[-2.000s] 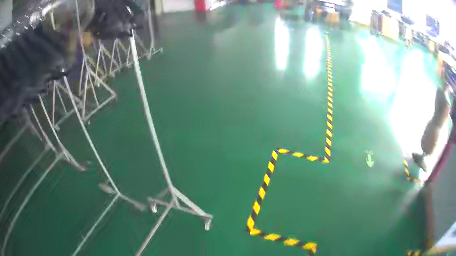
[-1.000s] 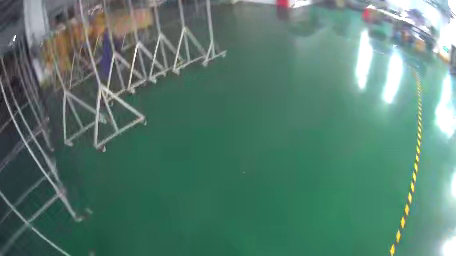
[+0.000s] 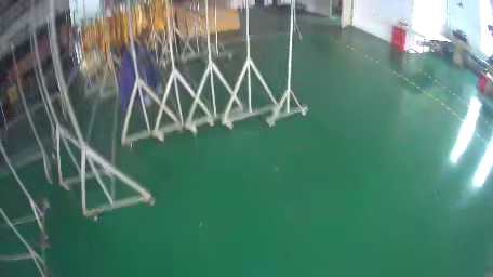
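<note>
Neither of my hands is in the picture. The green floor (image 3: 259, 205) lies in front of me. A white metal rack on casters (image 3: 111, 170) stands nearest at the left. Several more white racks (image 3: 211, 89) stand in a row behind it at the upper left. A blue-purple cloth or cover (image 3: 132, 78) shows behind the row. The racks at the far left are blurred and cut off by the picture's edge.
Yellow-orange items (image 3: 208, 20) are behind the racks. A red box (image 3: 399, 37) stands by the white wall (image 3: 373, 20) at the upper right. A dashed yellow line (image 3: 421, 89) crosses the floor there. Bright reflections (image 3: 466, 130) lie at the right.
The view has moved forward and turned left. The rack row appears larger and further right. The yellow-black tape has left the picture, and the red box and wall have come into clearer view.
</note>
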